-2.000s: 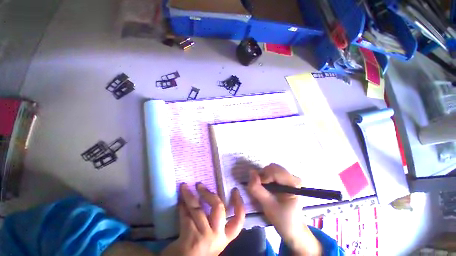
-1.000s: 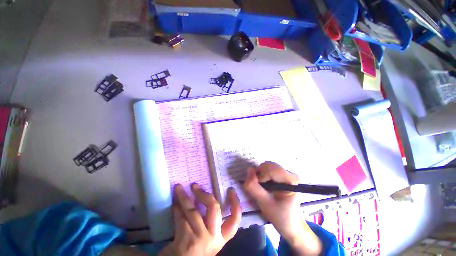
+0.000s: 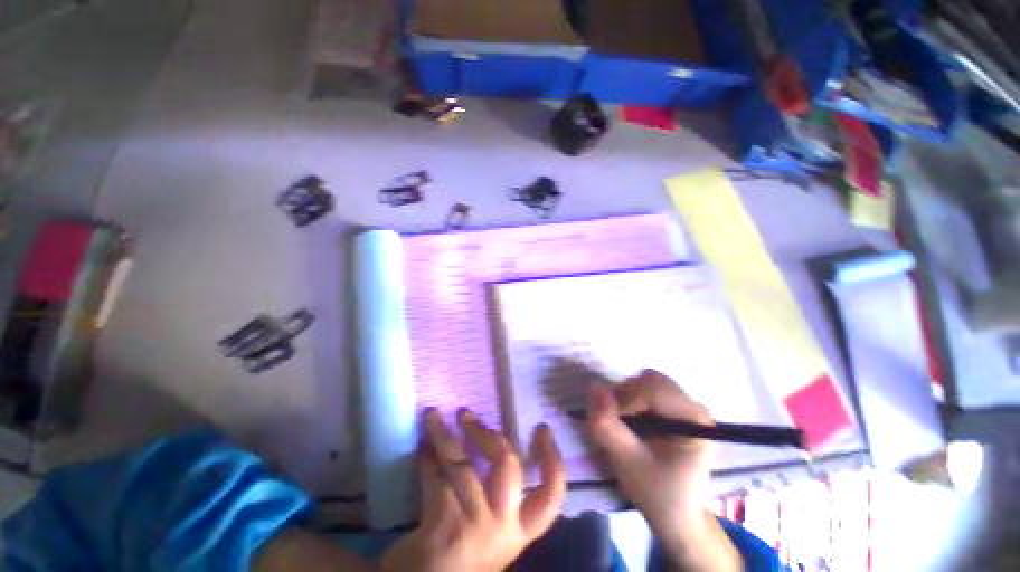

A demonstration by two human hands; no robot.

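A white record form pad (image 3: 626,318) lies on a pink form book (image 3: 447,324) with a pale blue rolled-back cover (image 3: 386,380) at its left. My right hand (image 3: 654,447) holds a black pen (image 3: 727,431) in a writing grip, its tip side over the left part of the white pad. My left hand (image 3: 481,497) rests palm down with fingers spread across the lower edge of the pink book and the white pad, holding nothing. The handwriting is blurred.
Small dark frame parts lie in piles behind the book (image 3: 307,200) and to its left (image 3: 266,339). A yellow paper strip (image 3: 755,279) and second pad (image 3: 891,358) lie right. A black round object (image 3: 578,125) stands before the blue divided bin (image 3: 498,74). A long case (image 3: 56,324) lies left.
The whole view has shifted, so the bench things appear further right and slightly lower, and it is blurrier. My hands keep the same pose on the pad, the pen still held.
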